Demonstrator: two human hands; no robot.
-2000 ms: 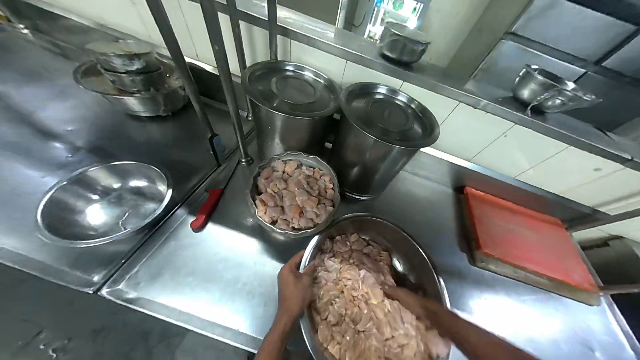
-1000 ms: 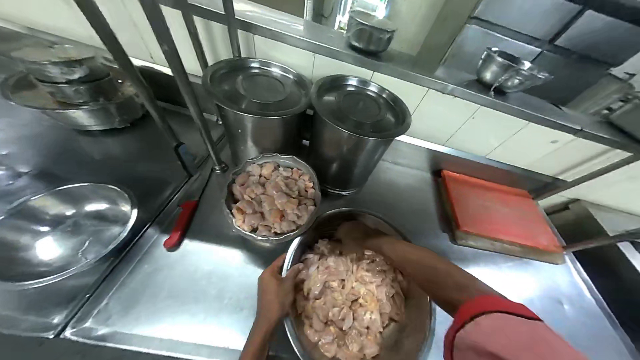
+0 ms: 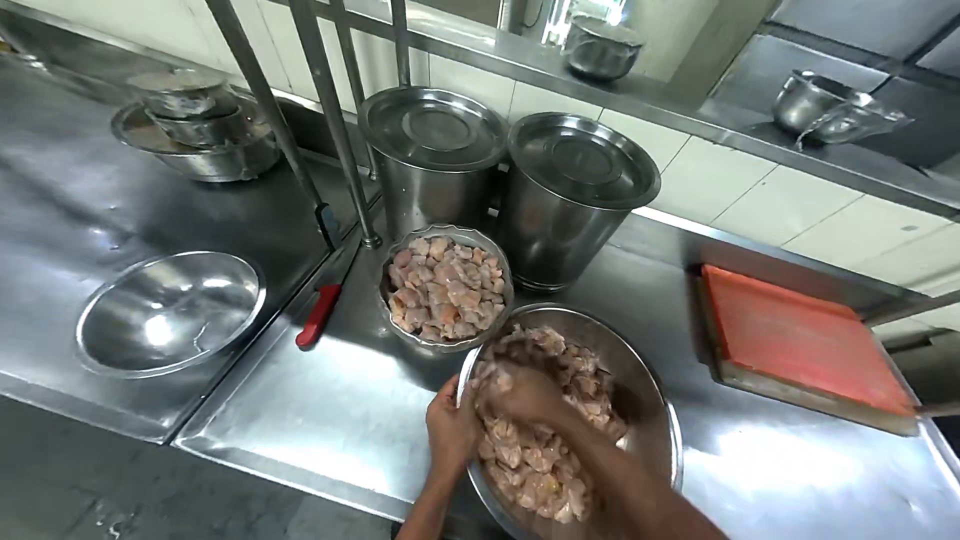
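A large steel bowl (image 3: pixel 656 420) of raw meat pieces (image 3: pixel 536 457), which look like chicken, stands on the steel counter. My left hand (image 3: pixel 452 424) grips its left rim. Inside it, near the upper left wall, my right hand (image 3: pixel 517 386) is blurred among the meat; its fingers are partly hidden. Just behind and to the left is a smaller bowl with a wavy rim (image 3: pixel 391 319), heaped with meat chunks (image 3: pixel 448 289). Left of that lies a knife with a red handle (image 3: pixel 319 315).
Two lidded steel pots (image 3: pixel 435 172), (image 3: pixel 566 217) stand behind the bowls. An empty steel bowl (image 3: pixel 171 313) sits at left, with stacked vessels (image 3: pixel 196 131) farther back. A red cutting board (image 3: pixel 802 337) lies at right. Metal posts (image 3: pixel 330 120) rise near the knife.
My right hand has moved within the large bowl, from its right side to its upper part and now to its upper left. The meat has shifted. My left hand stays at the rim.
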